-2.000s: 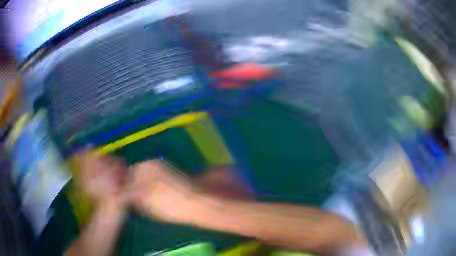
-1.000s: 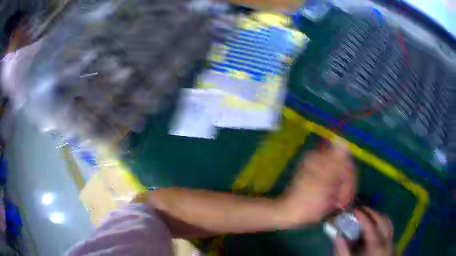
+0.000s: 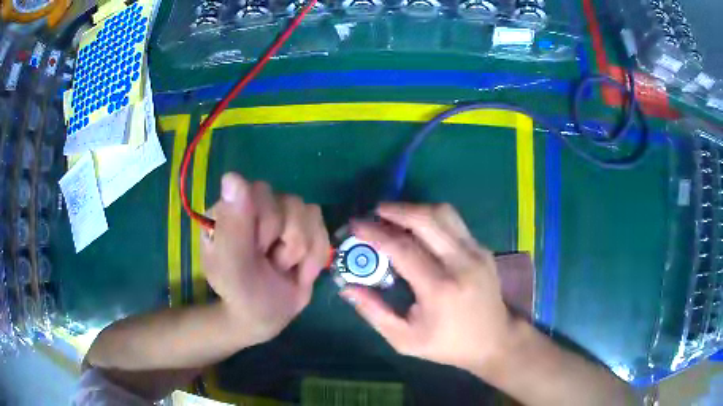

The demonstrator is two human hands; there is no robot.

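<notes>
A round component (image 3: 362, 261) with a pale, ring-marked face lies face up near the middle of the taped square. My right hand (image 3: 436, 289) grips it from the right, fingers above and thumb below. My left hand (image 3: 265, 258) is closed at its left side around the end of the red test lead (image 3: 187, 174). A small red-orange tip shows between my left fingers and touches or nearly touches the component's left edge. The dark cable (image 3: 440, 117) runs down behind my right fingers. Whatever is under the component is hidden.
A blister tray (image 3: 380, 36) of shiny components lies behind. A sticker sheet with blue dots (image 3: 109, 70) and paper slips (image 3: 83, 202) are at left. A brown-red pad (image 3: 515, 279) is partly behind my right wrist. The cable coils at right rear. Trays line both sides.
The view has swung back from the left side and is sharp now. The component and both hands have come to the picture's middle; my left hand is still beside the component.
</notes>
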